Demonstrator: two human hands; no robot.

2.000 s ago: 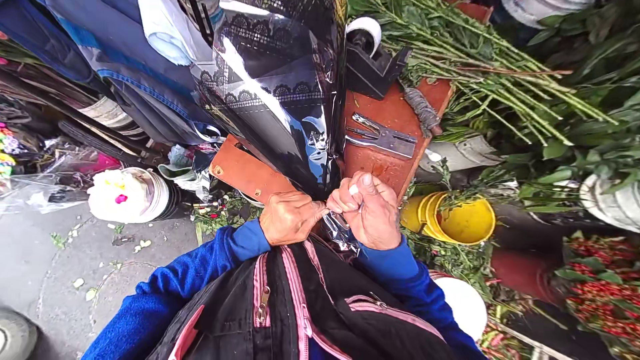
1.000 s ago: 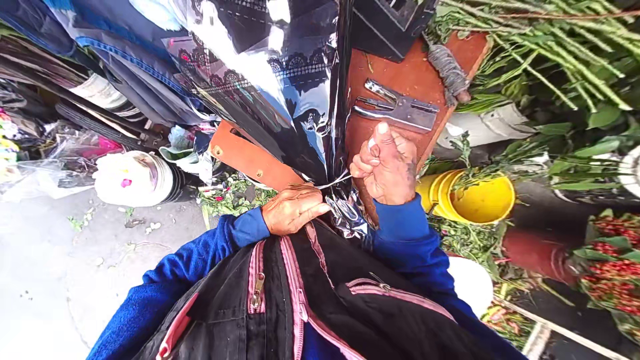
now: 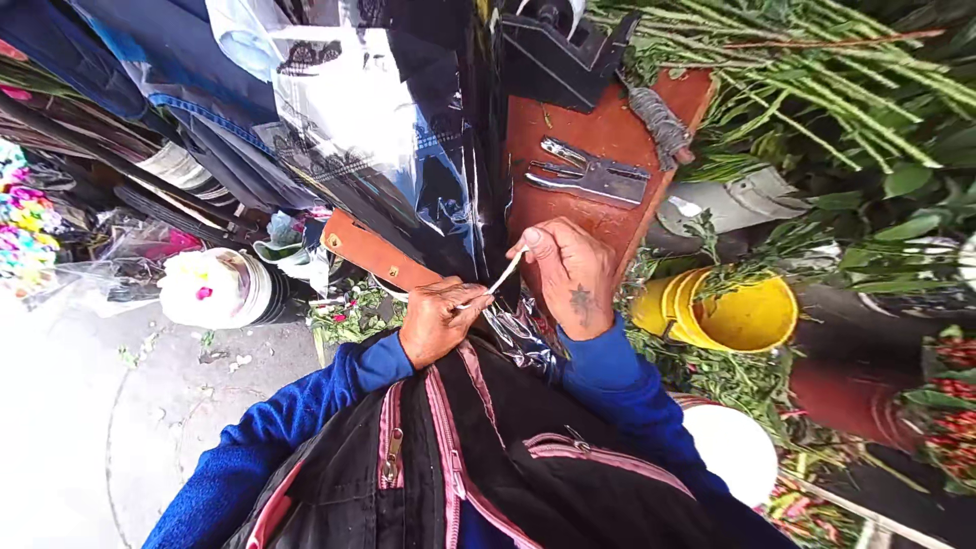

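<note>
Both of my hands hold a thin white string at the gathered lower end of a bundle in clear and black patterned plastic wrap. My left hand pinches the string on the left of the wrap. On the right, my right hand grips the string between thumb and fingers, pulled up a little. Crumpled wrap hangs below the string. A metal stapler lies on the reddish-brown board, above my right hand, beside a stick wound with grey string.
A black tape dispenser stands at the board's top. Cut green stems lie at upper right. Yellow buckets are at the right, a white bucket at the left. A brown strap-like piece juts out left of the wrap.
My hands were close together two seconds ago; they are now apart with the string stretched between them. The view has shifted closer to the board.
</note>
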